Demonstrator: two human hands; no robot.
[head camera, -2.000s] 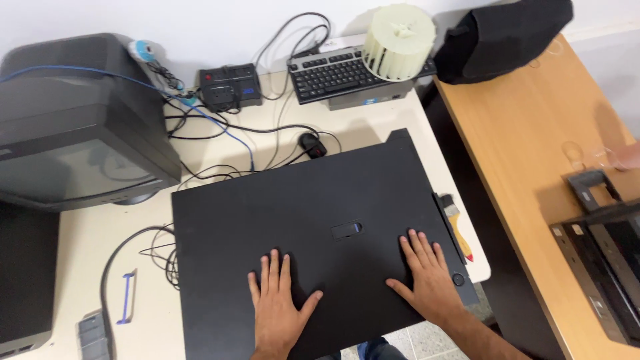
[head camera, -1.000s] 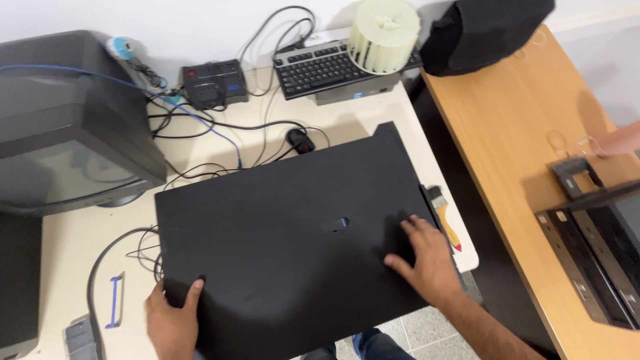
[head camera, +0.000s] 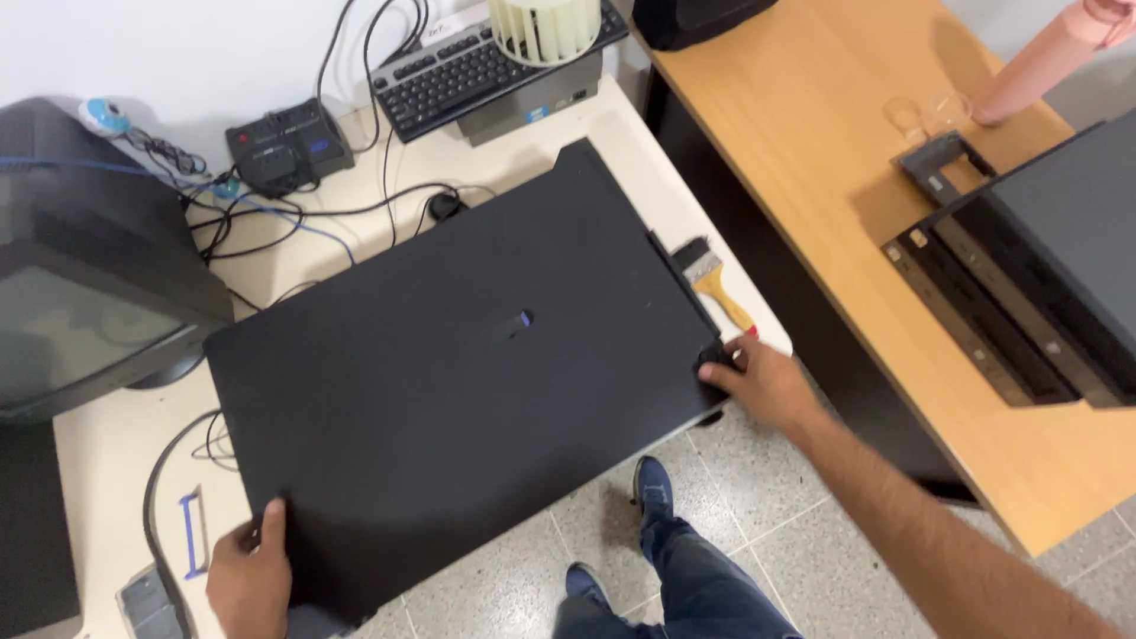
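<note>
A large flat black panel, seemingly a computer case side, lies slanted across the cream table, its near edge over the floor. My left hand grips its near left corner, thumb on top and fingers mostly hidden at the side. At the near right corner my right hand has its thumb and fingers on a dark round part of the panel. Just beyond the panel's right edge lies a paintbrush with a yellow handle. A blue plastic strip rests left of my left hand.
A CRT monitor stands at the left. Behind the panel are tangled cables, a black power unit, a keyboard and a pale fan wheel. On the wooden desk at right are a black computer case and a pink bottle.
My hands have gone from flat on the panel's top to its near corners, the left outward to the left, the right toward the near right corner. The panel now sits more slanted.
</note>
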